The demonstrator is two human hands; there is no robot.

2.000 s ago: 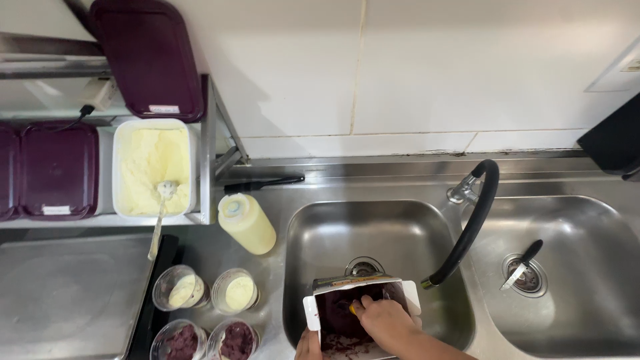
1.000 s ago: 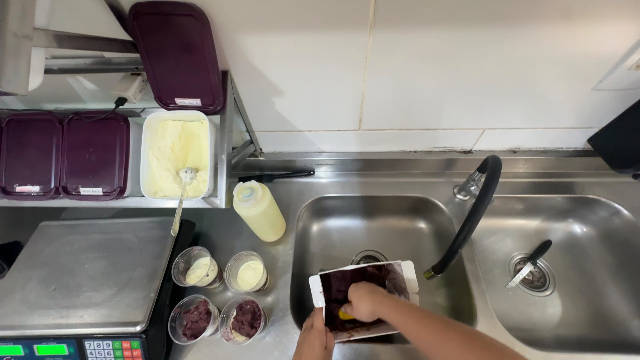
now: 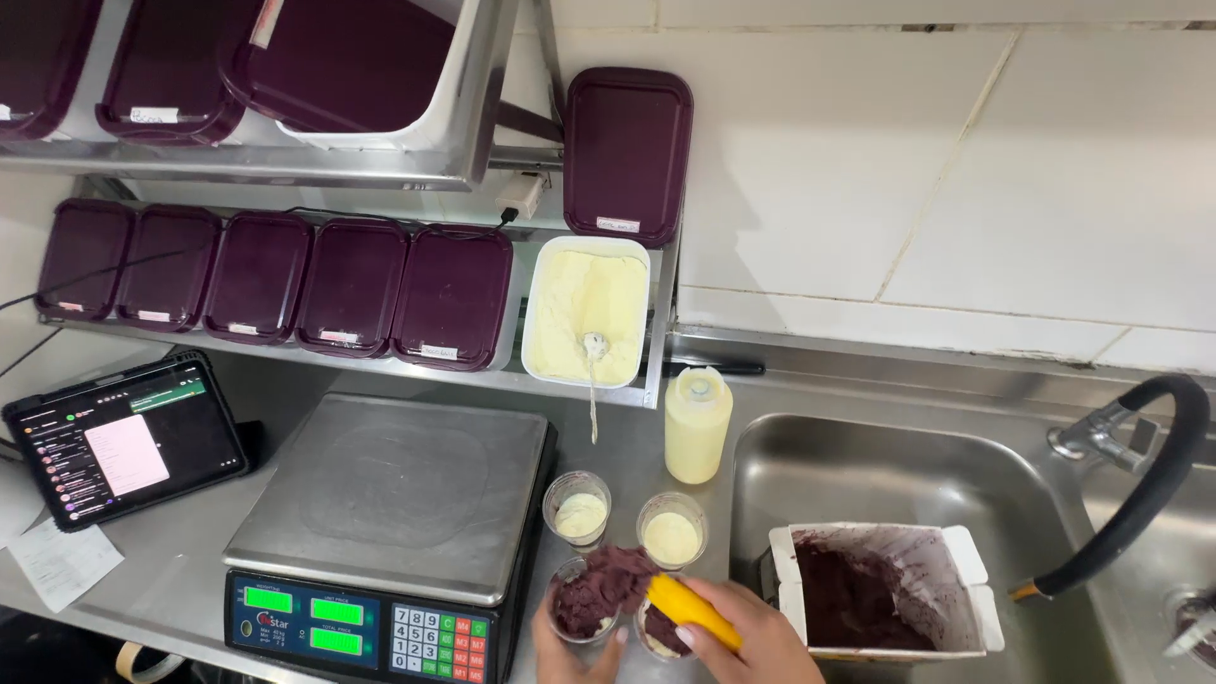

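My left hand (image 3: pixel 577 655) is wrapped around a clear plastic cup (image 3: pixel 581 622) of dark purple frozen pulp. My right hand (image 3: pixel 750 641) grips a yellow scoop (image 3: pixel 693 611), tilted over that cup with a heap of purple pulp (image 3: pixel 622 577) at its tip. Another purple-filled cup (image 3: pixel 662 635) stands beside, partly under the scoop. Behind are two cups with cream-coloured powder, the left one (image 3: pixel 579 513) and the right one (image 3: pixel 673 537). An opened carton (image 3: pixel 898 589) with purple pulp inside rests at the sink.
A digital scale (image 3: pixel 389 494) stands left of the cups, a tablet (image 3: pixel 133 432) beyond it. A squeeze bottle (image 3: pixel 698 427) stands behind the cups. On the shelf are lidded tubs (image 3: pixel 451 294) and an uncovered powder tub (image 3: pixel 589 304) with a spoon. A black faucet hose (image 3: pixel 1154 494) arches over the sink (image 3: pixel 883 456).
My right hand has moved left from inside the carton to the cups, with pulp on the scoop. My left hand has let go of the carton and taken a cup. The view has swung left.
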